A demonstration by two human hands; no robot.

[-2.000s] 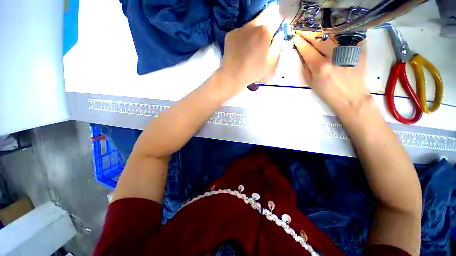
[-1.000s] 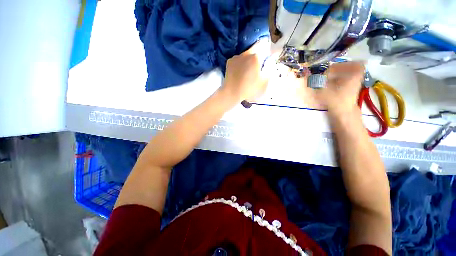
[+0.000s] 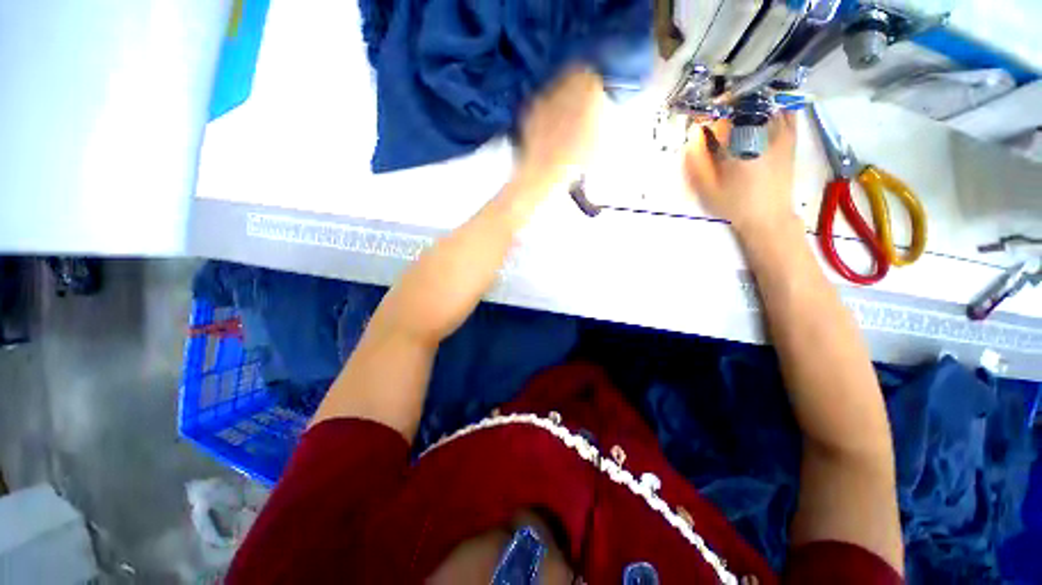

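Note:
The dark blue garment piece (image 3: 457,86) lies gathered on the white sewing table, left of the machine. My left hand (image 3: 560,126) is on the garment's right edge, blurred, with fingers bent; the cloth edge appears held at its fingertips. My right hand (image 3: 743,171) is beside the needle area, partly behind the ridged grey knob (image 3: 747,137). Its thumb and fingers are apart, and no cloth shows in it. The sewing machine head (image 3: 743,46) stands above, with the presser foot (image 3: 695,101) between my hands. Glare washes out the bed around the foot.
Scissors with red and yellow handles (image 3: 855,234) lie right of my right hand. A small dark tab (image 3: 585,197) sits at the bed edge. A ruler (image 3: 331,233) runs along the near edge. A blue basket (image 3: 234,400) stands lower left. Blue garments (image 3: 720,423) cover the lap.
My left hand has moved away from the needle with the garment edge. My right hand went toward the scissors, then back beside the knob. The camera view has shifted.

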